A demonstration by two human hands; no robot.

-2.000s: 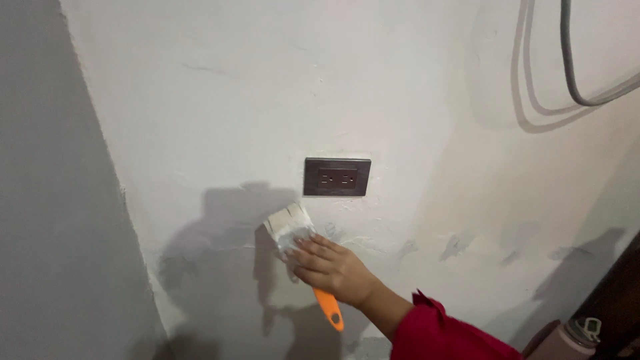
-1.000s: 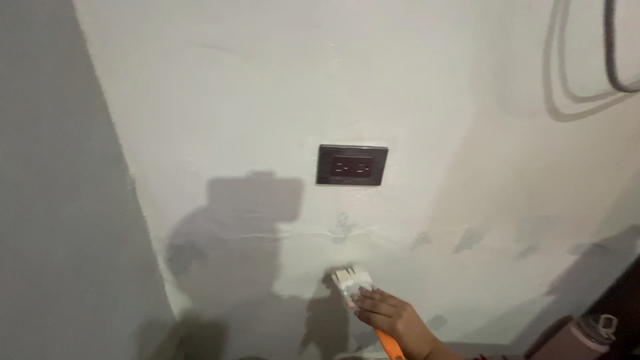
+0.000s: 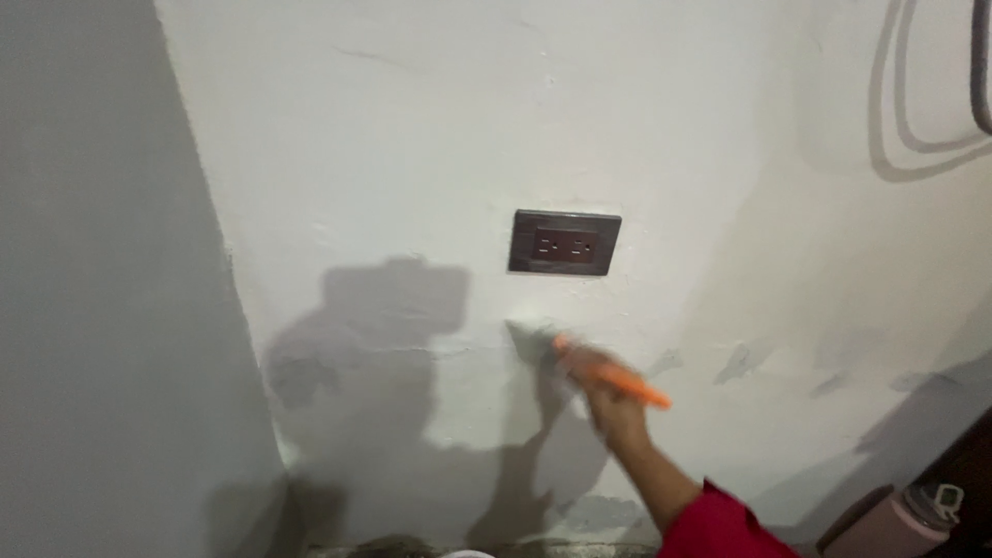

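Note:
My right hand [image 3: 608, 384], in a red sleeve, grips a paintbrush [image 3: 632, 384] with an orange handle. Hand and brush are blurred; the bristle end points up and left at the white wall [image 3: 434, 155], just below a dark double electrical outlet [image 3: 564, 242]. Whether the bristles touch the wall cannot be told. Grey patches and a faint horizontal crack mark the wall at about the brush's height. My left hand is out of view.
A grey wall [image 3: 101, 271] meets the white one at the left. At the lower right stands a pink bottle [image 3: 891, 527] with a looped lid. A dark cable [image 3: 981, 70] hangs at the upper right. Part of a white round rim [image 3: 467, 554] shows at the bottom edge.
The brush went down the wall, away from the outlet, between the two earlier frames. Now my right hand has brought it back up, close below the outlet.

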